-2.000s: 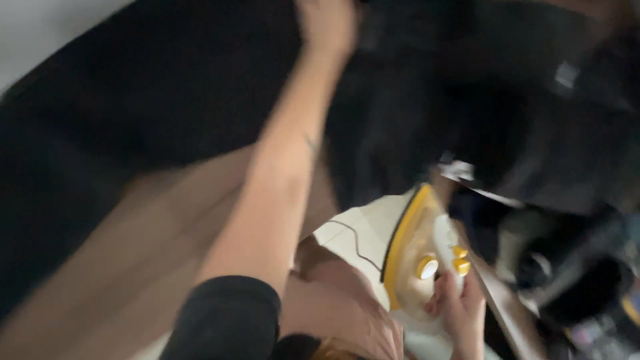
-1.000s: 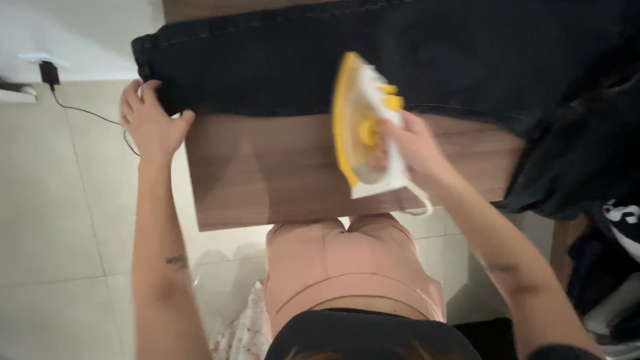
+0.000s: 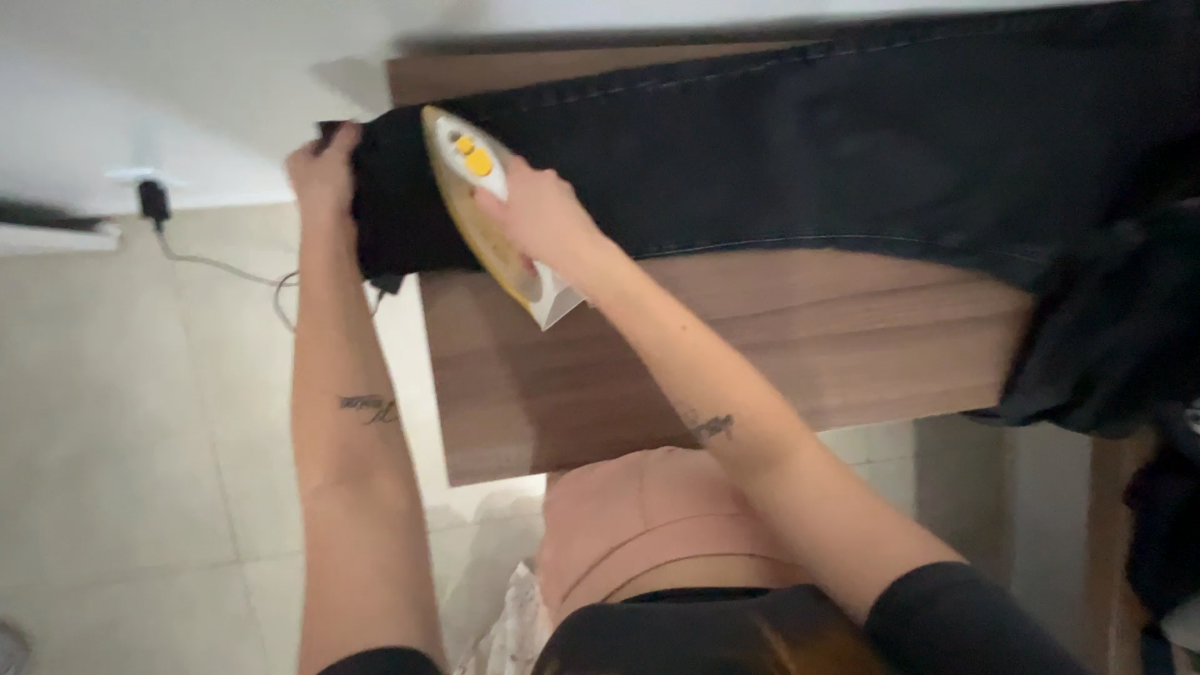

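A black denim trouser leg (image 3: pixel 750 159) lies lengthwise over a wood-grain board (image 3: pixel 712 347), its narrow end reaching past the board's left edge. My left hand (image 3: pixel 326 178) grips the fabric at that end. My right hand (image 3: pixel 548 220) is closed around the handle of a white and yellow clothes iron (image 3: pixel 478 202). The iron is over the leg a little right of my left hand, its tip toward the far edge and its heel over the bare wood at the near edge. Whether the whole soleplate touches the cloth cannot be seen.
A black plug (image 3: pixel 153 202) with a cord is in the wall at the left, and the cord runs behind my left forearm. More dark clothing (image 3: pixel 1116 328) is bunched at the right. A white wall (image 3: pixel 281 56) borders the board's far side, with floor tiles (image 3: pixel 112 403) at the left.
Since a second ago my right hand has brought the iron left and onto the trouser leg, from over the board's near part. My left hand has gone from resting at the leg's end to gripping it.
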